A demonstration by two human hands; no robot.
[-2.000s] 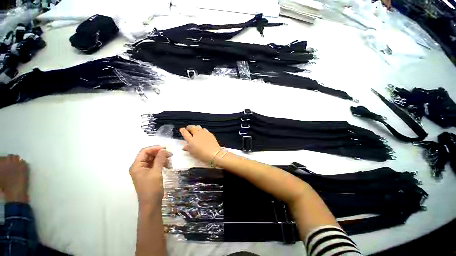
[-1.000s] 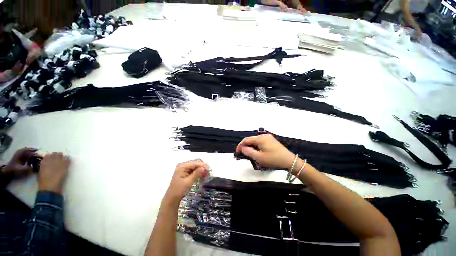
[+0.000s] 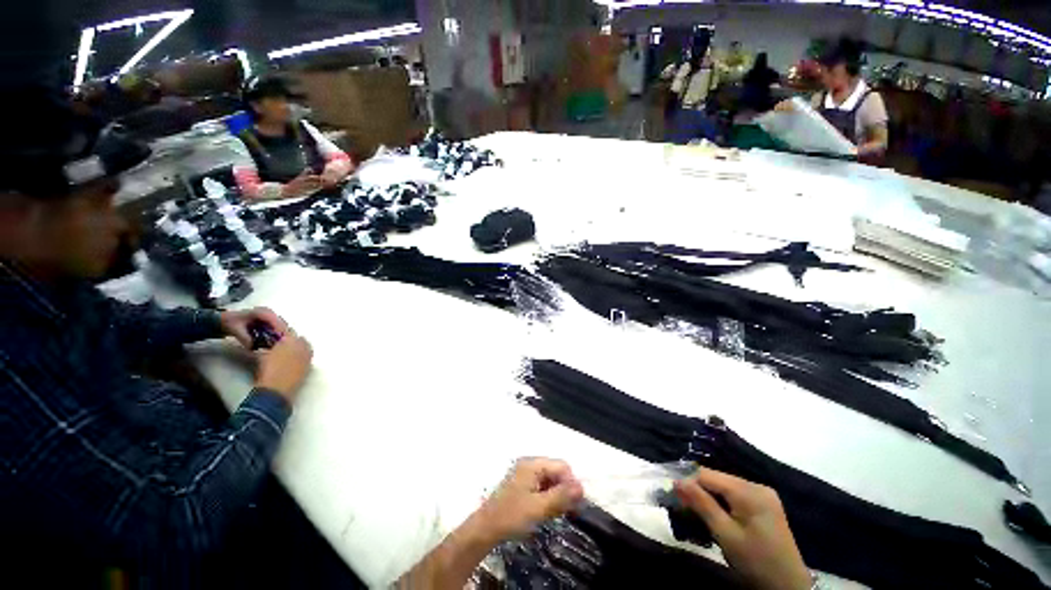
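My left hand [image 3: 536, 493] and my right hand [image 3: 738, 519] are low in the view, a little apart. A clear film [image 3: 632, 482] stretches between them, pinched at its left end by my left fingers. My right fingers pinch its right end and a short black strap end [image 3: 688, 521]. A row of black straps [image 3: 622, 422] lies just beyond my hands, its silver hooks at the left end. Another row of straps with shiny film on its ends [image 3: 551, 559] lies under my hands, cut off by the bottom edge.
More black straps [image 3: 715, 302] lie farther back, with a black rolled bundle [image 3: 503, 228] beyond them. Black-and-white bundles [image 3: 369, 212] are piled at the left. A person in a checked shirt [image 3: 127, 426] sits at the left edge. Pale flat stacks [image 3: 910, 244] lie at the far right.
The view has lifted and swung left, showing the hall and other people. The film now spans my two hands, and my right hand holds the black strap end beside it.
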